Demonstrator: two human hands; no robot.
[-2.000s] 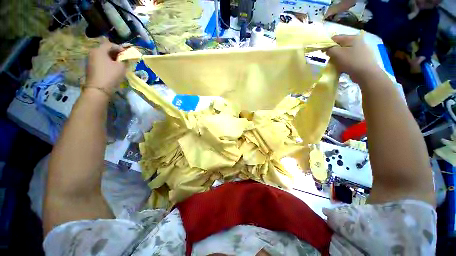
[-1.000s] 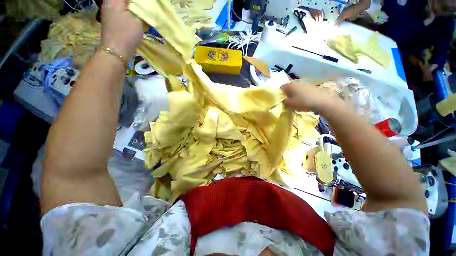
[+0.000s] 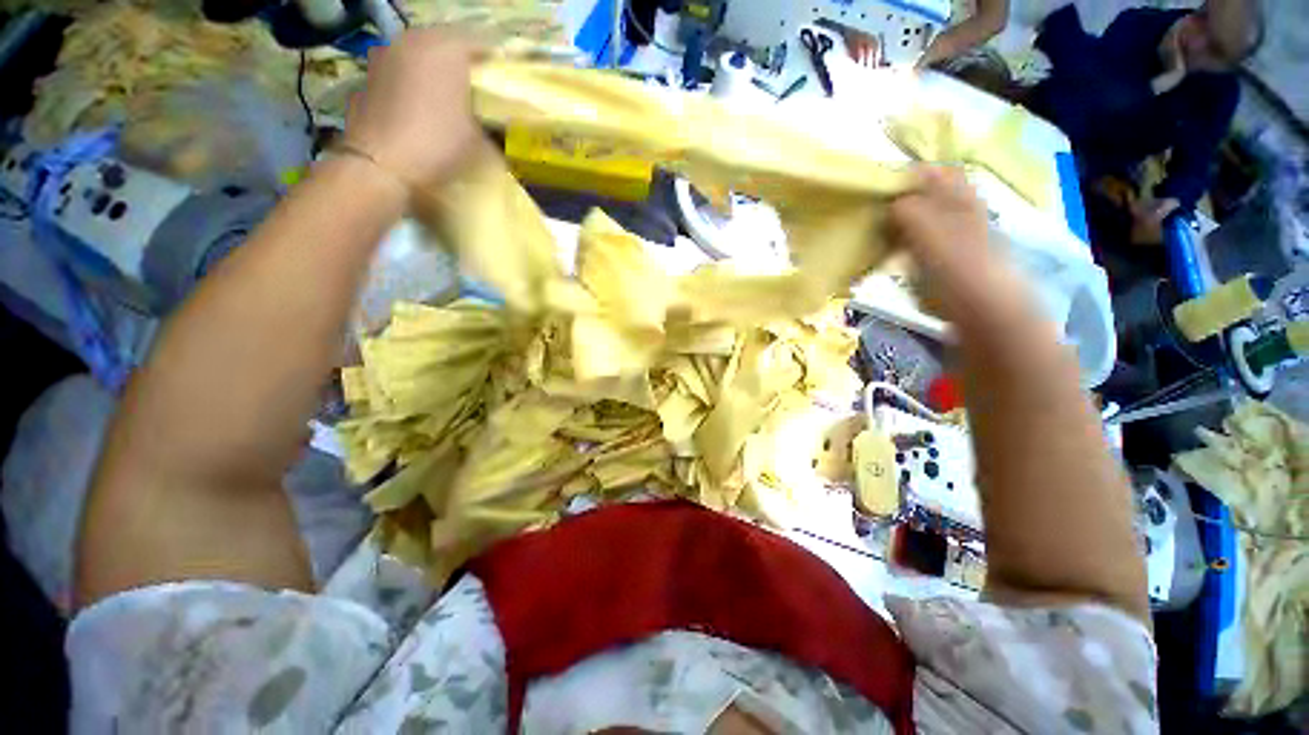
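Note:
My left hand [image 3: 416, 108] and my right hand [image 3: 940, 227] are raised apart over the table. They hold a long yellow fabric strip [image 3: 689, 127] stretched between them, blurred by motion. Yellow cloth also hangs from both hands. Below it lies a large crumpled heap of yellow cut pieces [image 3: 603, 417] in front of my body. The hanging cloth overlaps the heap, so I cannot tell where one ends. The fingertips are blurred.
A yellow box [image 3: 582, 165] stands behind the heap. Right of the heap are a pale-yellow oval item [image 3: 876, 471] and a dark phone [image 3: 933, 551]. Scissors [image 3: 818, 55] lie on the far table. A person [image 3: 1148, 86] sits at the upper right. More yellow pieces [image 3: 1270, 503] lie at the right edge.
The strip went from stretched to bunched, and is now stretched again between my hands. My right hand has moved outward and up since the last frame. The view has shifted slightly.

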